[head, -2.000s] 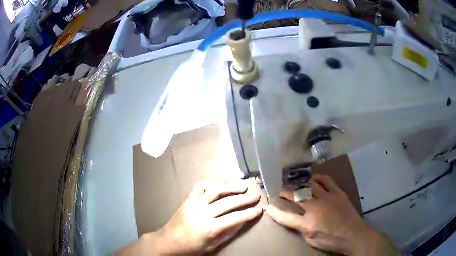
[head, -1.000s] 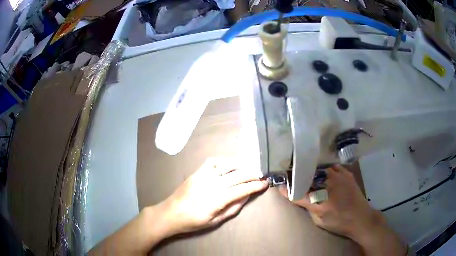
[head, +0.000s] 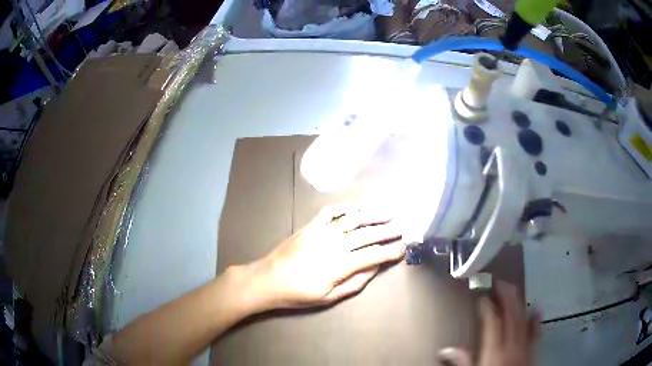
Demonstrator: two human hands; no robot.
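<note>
A brown fabric garment panel (head: 343, 325) lies flat on the white machine table and runs under the sewing machine head (head: 572, 179). A thin straight line shows on its upper left part. My left hand (head: 322, 261) lies flat on the panel, fingers slightly spread, fingertips beside the presser foot (head: 415, 252). My right hand (head: 504, 329) is blurred and partly cut off by the bottom edge, over the panel's right part below the head. Whether it holds anything cannot be told. The needle itself cannot be made out.
A glowing work lamp (head: 350, 154) hangs over the panel on a blue tube (head: 493, 44). A cream post (head: 475, 86) stands on the head, a lime-green tool (head: 529, 18) above it. Stacked brown panels (head: 78, 157) lie left beside a plastic-wrapped edge (head: 136, 171). Tied brown bundles (head: 450, 25) are behind.
The view has shifted, so the machine appears further right. My right hand has moved back from beside the needle area towards the bottom edge. My left hand stays on the panel by the presser foot.
</note>
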